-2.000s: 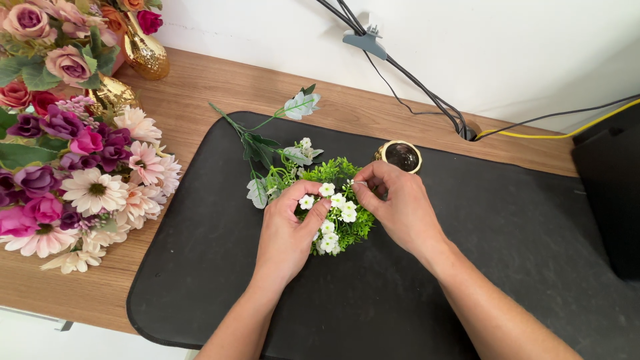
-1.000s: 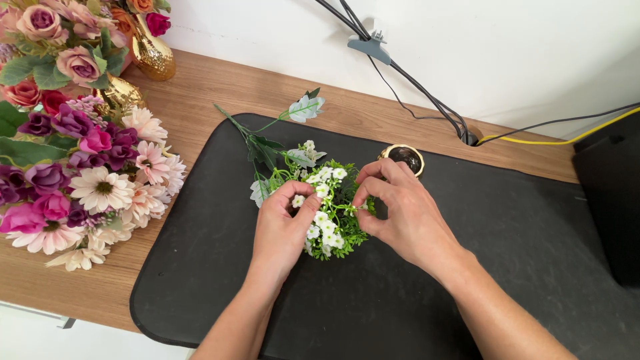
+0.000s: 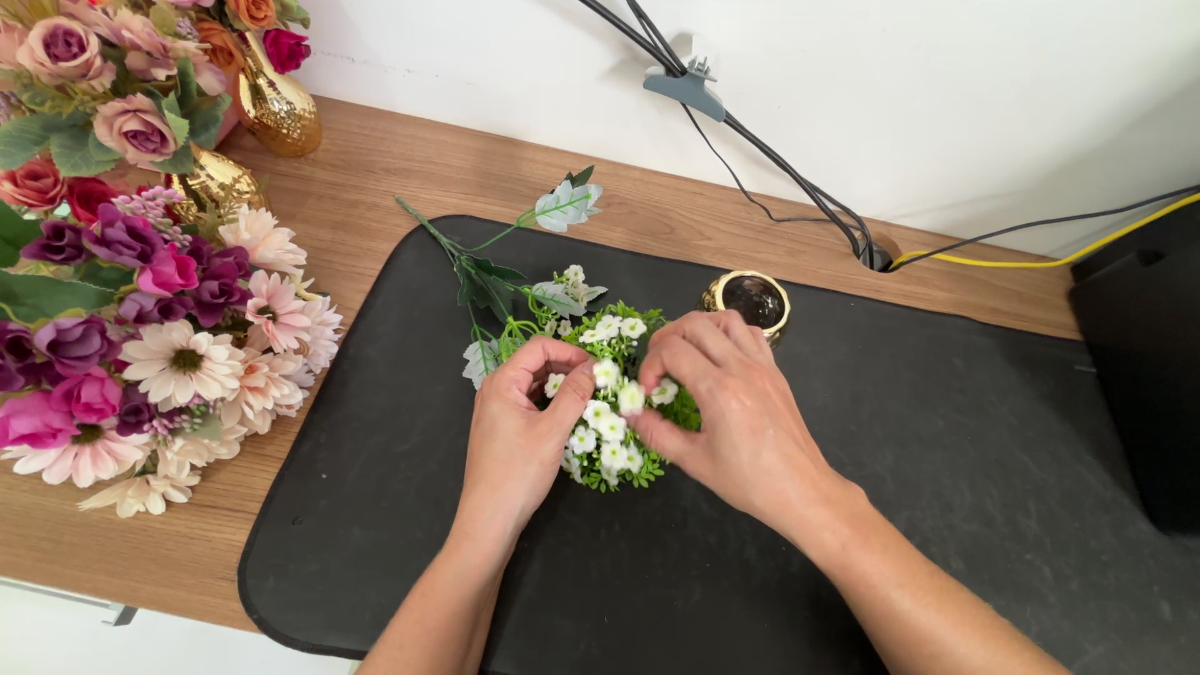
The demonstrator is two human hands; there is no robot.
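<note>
Small white artificial flowers [image 3: 611, 427] with bright green foliage [image 3: 647, 469] lie on the black desk mat [image 3: 394, 525]. At their left side, my left hand [image 3: 520, 422] pinches a white flower sprig between thumb and fingers. My right hand [image 3: 731, 412] is at their right side, thumb and fingertips around a white flower; whether it grips one is not clear. Just beyond my right hand stands a small gold pot [image 3: 750, 298] with a dark inside. An artificial stem with pale, frosted leaves [image 3: 566, 204] lies behind the flowers, its end pointing to the back left.
Purple, pink and cream artificial flowers [image 3: 183, 361] fill the left side, with gold vases [image 3: 279, 98] behind them on the wooden desk [image 3: 375, 150]. Black cables [image 3: 783, 164] run down the wall through a clip [image 3: 686, 89]. A black box-like object [image 3: 1148, 375] stands at the right.
My right hand's fingers have shifted over the white flowers. More white blooms show between my hands than two seconds ago. The pot and the frosted stem stay in place.
</note>
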